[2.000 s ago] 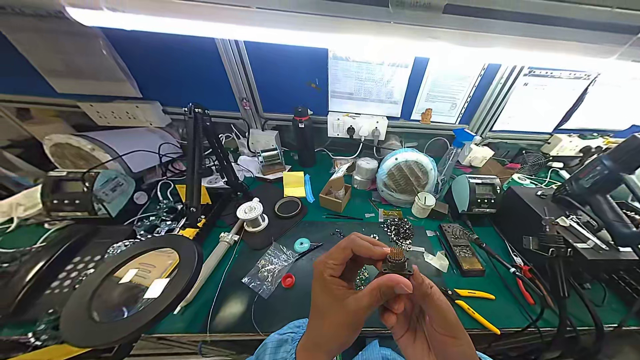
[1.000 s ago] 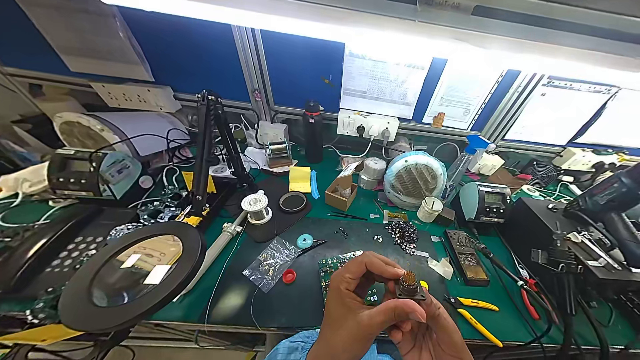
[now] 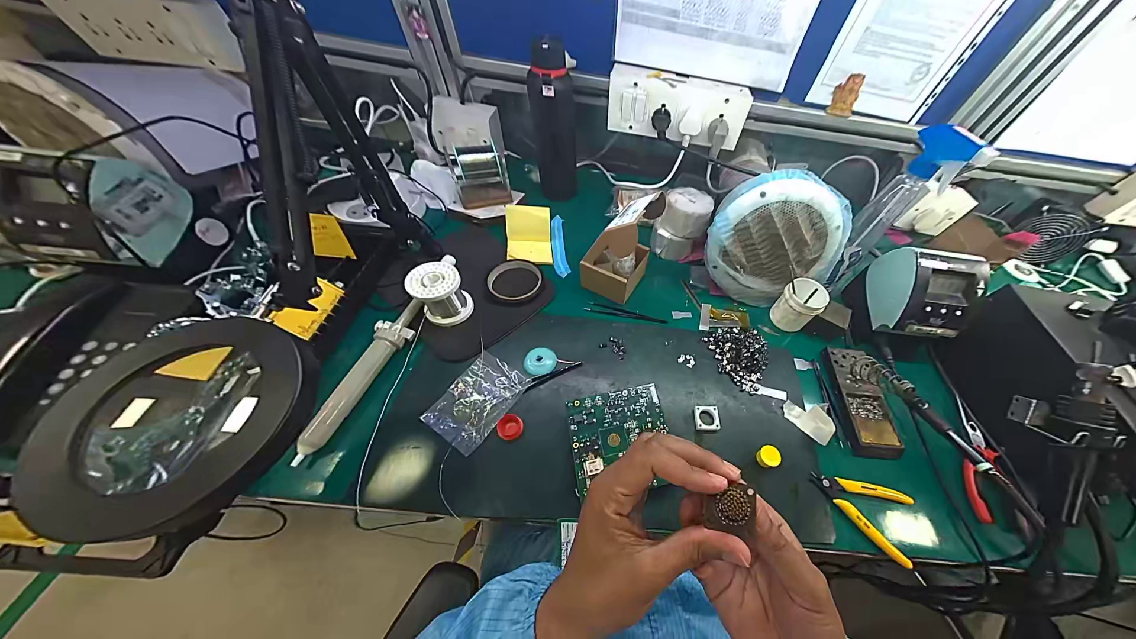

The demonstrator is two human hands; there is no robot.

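Near the front edge of the bench, a square-flanged multi-pin connector (image 3: 733,508) is held up with its round pin face showing. My left hand (image 3: 652,524) pinches it between thumb and fingers from the left. Behind and to the right, my right hand (image 3: 768,568) supports it, its fingers partly hidden. A green circuit board (image 3: 612,417) lies on the dark mat, partly covered by my left hand. Beyond the hands sit a square metal flange piece (image 3: 706,418) and a yellow cap (image 3: 769,456). A pile of small components (image 3: 738,355) lies farther back.
Yellow-handled cutters (image 3: 865,515) lie at right, near a soldering iron (image 3: 932,422) and red-handled pliers (image 3: 978,488). A magnifier lamp (image 3: 164,430) stands at left, beside a solder spool (image 3: 438,293), a plastic bag (image 3: 475,404) and a red cap (image 3: 510,427). A bottle (image 3: 552,124) stands behind.
The view has shifted closer over the bench. The connector remains in both hands; its pin face now points more toward the camera. More of the circuit board shows than two seconds ago.
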